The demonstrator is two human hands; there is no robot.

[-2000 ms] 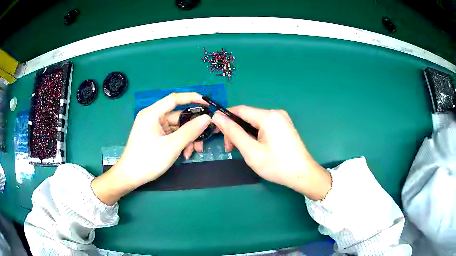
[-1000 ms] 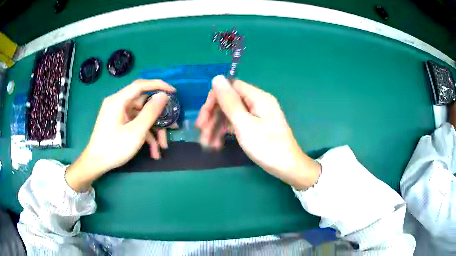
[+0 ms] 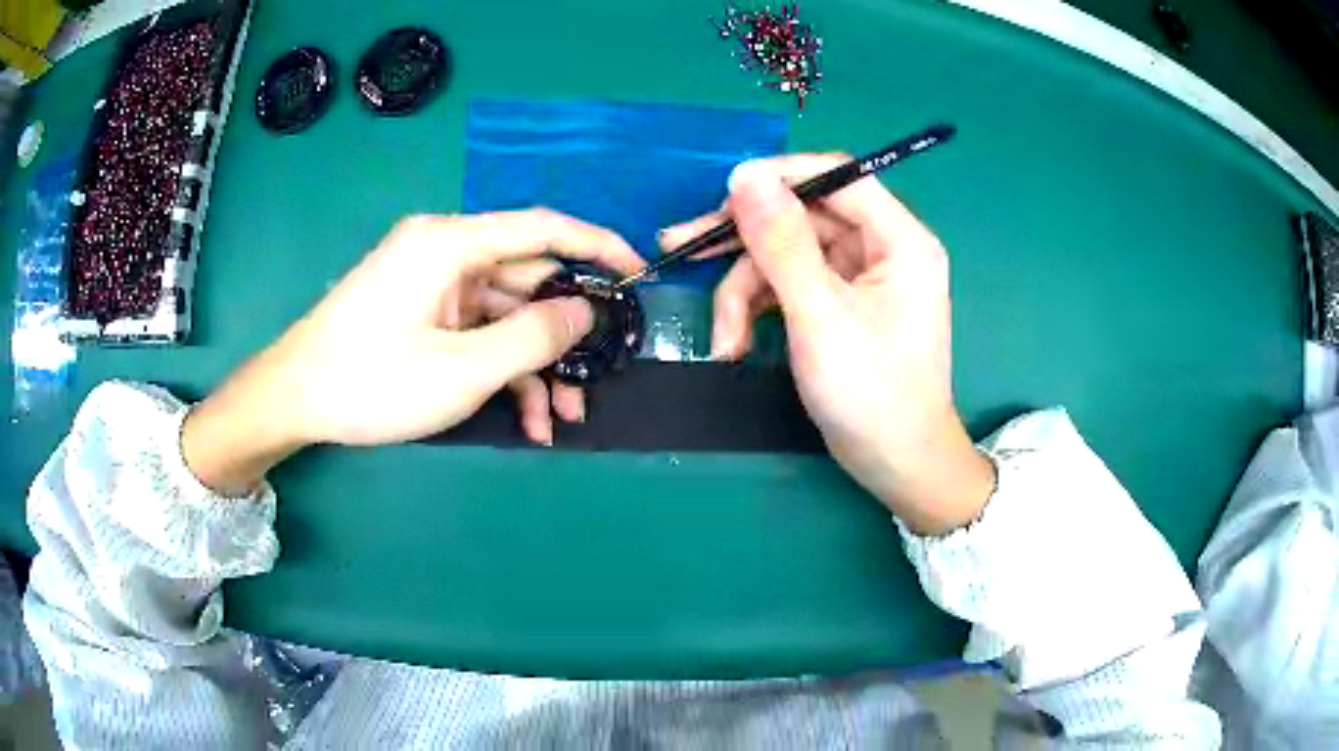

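Observation:
My left hand (image 3: 426, 330) holds a round black housing (image 3: 614, 330) between thumb and fingers, above the upper edge of a black strip (image 3: 705, 408). My right hand (image 3: 859, 308) holds slim black tweezers (image 3: 837, 178) like a pen, with their tip at the upper right rim of the housing. Whether the tip grips anything is too small to tell. A blue film (image 3: 588, 154) lies behind my hands. A clear film with whitish pieces (image 3: 673, 326) shows between my hands.
Two round black housings (image 3: 295, 90) lie at the upper left, beside a long parts tray (image 3: 187, 220). A loose pile of small wired parts (image 3: 777, 47) lies at the top. At the right edge are a dark box (image 3: 1317, 279) and another person's sleeve (image 3: 1275, 543).
The view has shifted, so bench items sit higher in the picture. The tweezers now extend from my right hand to the housing. Earlier both hands were on the housing, then they moved apart.

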